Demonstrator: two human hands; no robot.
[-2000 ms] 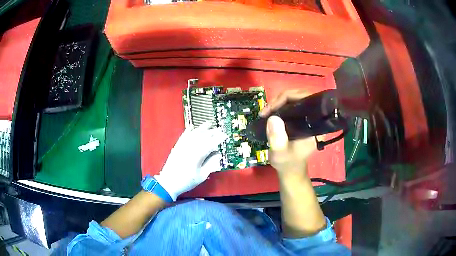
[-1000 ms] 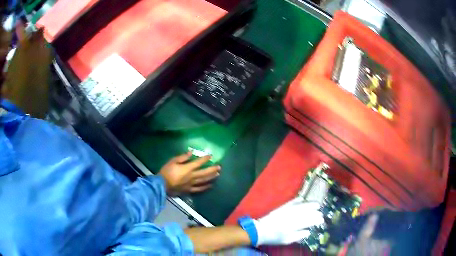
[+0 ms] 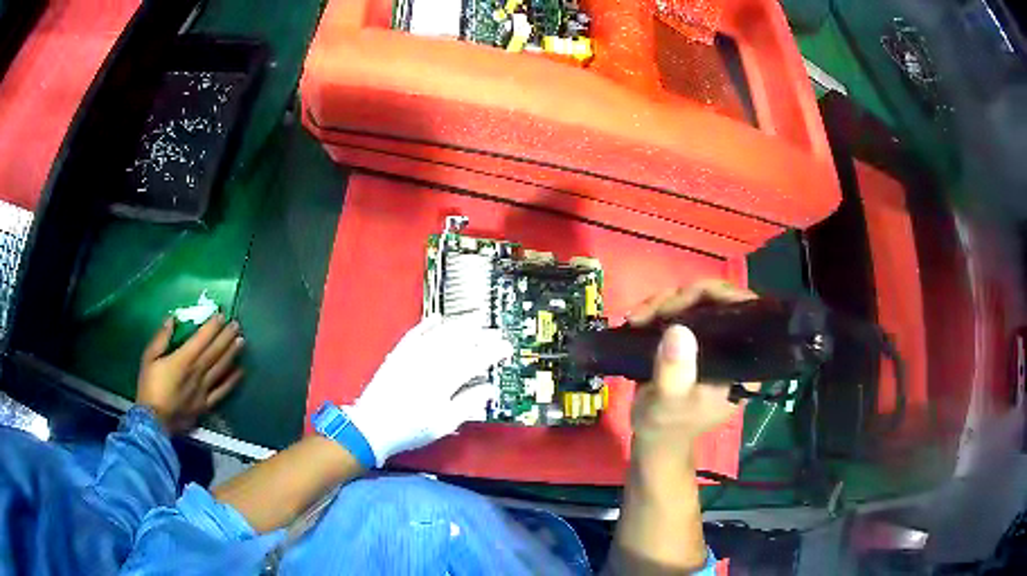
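Observation:
The circuit board point(image 3: 552, 295) lies component side up on the red mat point(image 3: 383, 242). Its ribbed silver heat sink point(image 3: 466, 281) is at the board's left. My left hand point(image 3: 434, 380), in a white glove with a blue wrist band, rests on the board's lower left part; its fingertips are bent, and I cannot tell whether they grip anything. My bare right hand point(image 3: 680, 377) holds the black electric screwdriver point(image 3: 721, 340) nearly level, its thin bit pointing left over the middle of the board. The bit's tip is near my gloved fingers; its contact point is unclear.
Stacked red foam trays point(image 3: 563, 124) stand behind the mat, with another board point(image 3: 524, 25) in a pocket. A black screw tray point(image 3: 180, 141) is at the upper left. Another person's bare hand point(image 3: 191, 371) lies by a white scrap point(image 3: 196, 309). A black tote point(image 3: 890, 236) is at the right.
The view has swung back from the left to the board. The other person's hand is still by the white scrap. My left hand remains on the board, and the screwdriver now shows clearly.

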